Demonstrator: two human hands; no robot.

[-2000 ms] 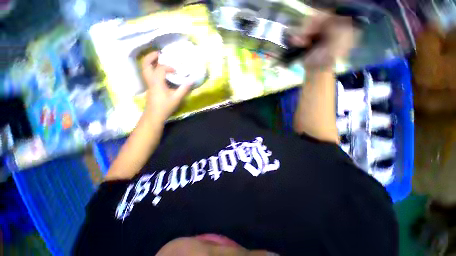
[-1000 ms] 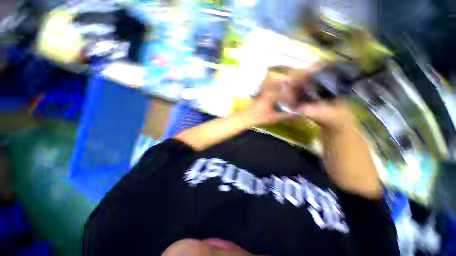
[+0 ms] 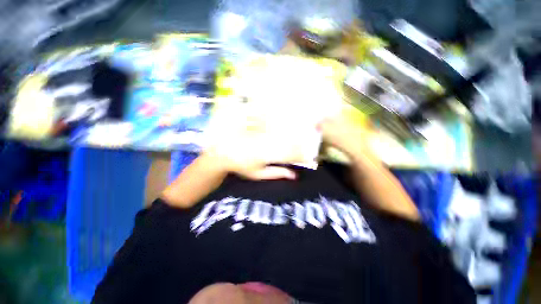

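Note:
A bright, overexposed white block (image 3: 279,113), which looks like the holding fixture, lies in front of me, its near right corner over the front of my shirt. My left hand (image 3: 252,170) is at its near left edge, with the fingers along the front edge. My right hand (image 3: 338,135) is against its right side, and its fingertips are blurred into the glare. No screwdriver or housing can be made out in either hand. Glare hides the top of the block.
A blue crate (image 3: 107,219) stands at the left bench edge. Another blue crate (image 3: 525,237) at the right holds white-and-black parts (image 3: 480,237). Blue printed mats (image 3: 157,113) lie left of the block. A crumpled clear bag (image 3: 249,27) is behind it. Blurred silvery devices (image 3: 385,89) stand right.
The view has swung, and the block is centred. My hands, close together at a dark blurred object a second ago, are now apart at the block's left-front edge and right side.

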